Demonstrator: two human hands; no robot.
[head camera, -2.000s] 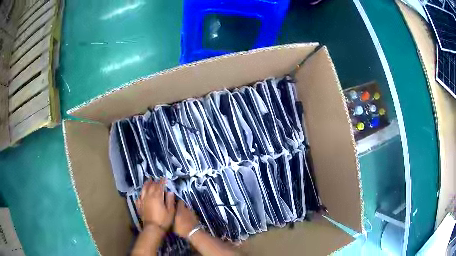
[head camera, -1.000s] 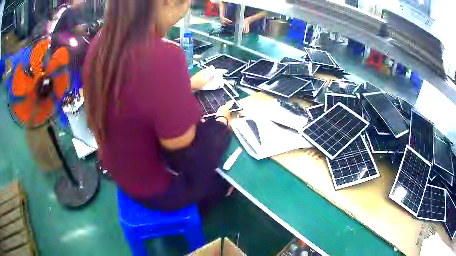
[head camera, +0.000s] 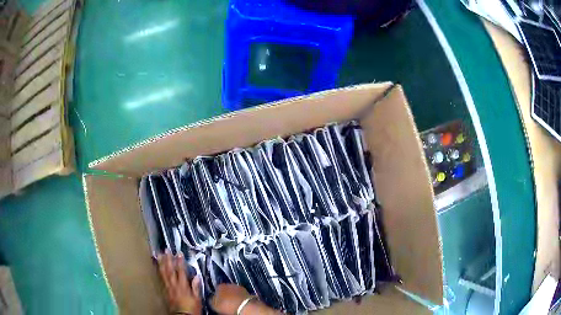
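Observation:
The brown carton (head camera: 407, 154) holds two rows of solar panels (head camera: 270, 184) standing on edge, with white sheets between them. My left hand (head camera: 178, 286) lies at the near left of the carton, fingers slightly apart against the end of the near row. My right hand (head camera: 230, 299), with a white band at the wrist, is just right of it over the same row. Its fingers are largely hidden, and I cannot tell whether it grips a panel. Both forearms are cut off by the bottom edge.
A blue stool (head camera: 289, 58) stands beyond the carton, with a dark shape at its upper right. A wooden pallet (head camera: 40, 92) is at the left. A parts box (head camera: 448, 155) with coloured round bits sits right. The green bench (head camera: 498, 74) carries more panels (head camera: 544, 55).
One second ago the view showed the neighbouring person and bench; now it is back on the carton. Compared with two seconds ago, the carton and both hands sit lower in the picture.

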